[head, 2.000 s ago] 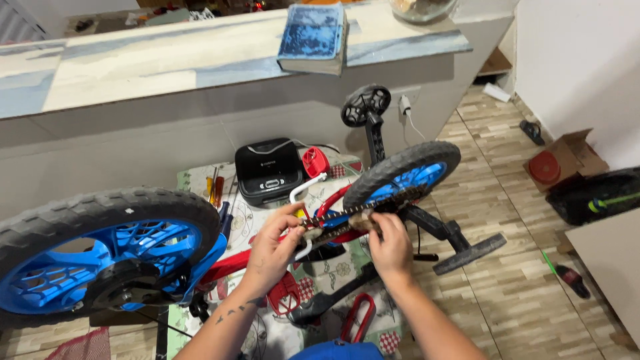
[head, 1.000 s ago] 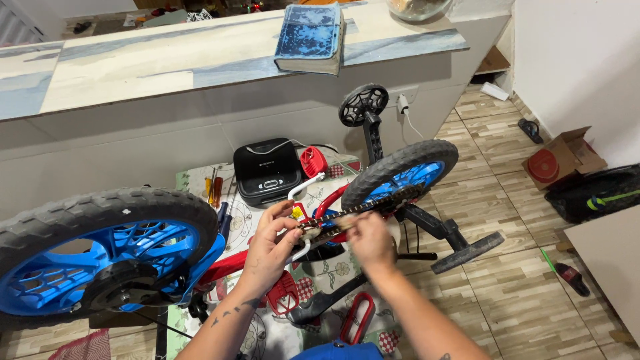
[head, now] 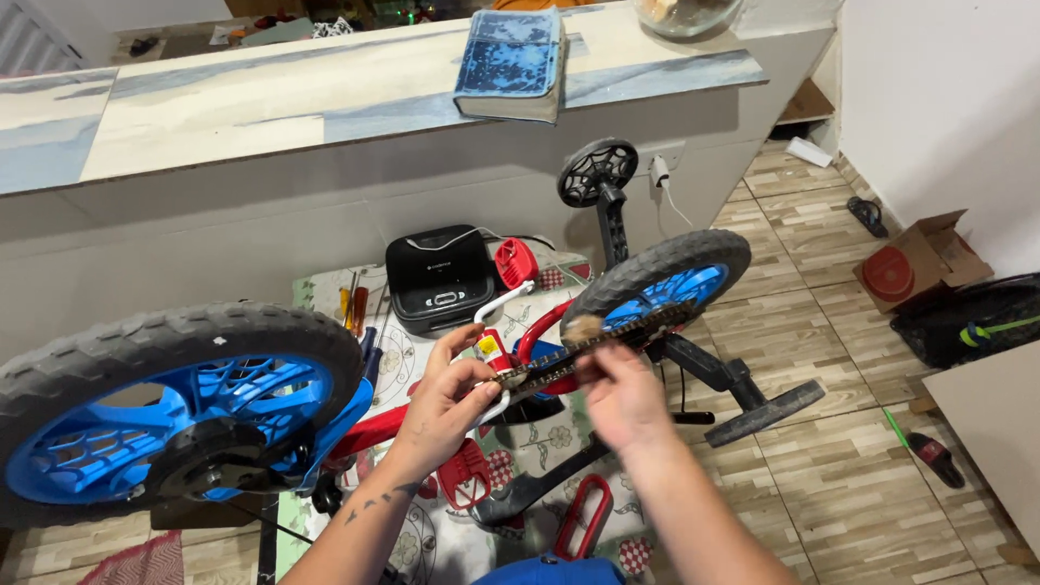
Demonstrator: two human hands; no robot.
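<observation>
A small red and blue bicycle lies upside down on a table with a floral cloth. My left hand (head: 455,390) pinches the front end of the bicycle chain (head: 561,355) between thumb and fingers, beside the white crank (head: 505,302). My right hand (head: 621,390), somewhat blurred, is at the chain nearer the rear wheel (head: 658,284); a light brown, blurred thing (head: 583,329) shows at its fingertips, and its exact grip is unclear. The front wheel (head: 179,406) stands at left. Red pedals (head: 516,262) sit at the crank ends.
A black appliance (head: 441,280) and screwdrivers (head: 358,310) lie behind the bicycle. Training wheels (head: 599,172) stick out at the rear. A blue book (head: 512,65) rests on the ledge (head: 244,106) beyond. A cardboard box (head: 922,256) stands on the floor at right.
My right hand has shifted along the chain and is blurred now. My left hand stays at the chain's front end. The bicycle has not plainly moved.
</observation>
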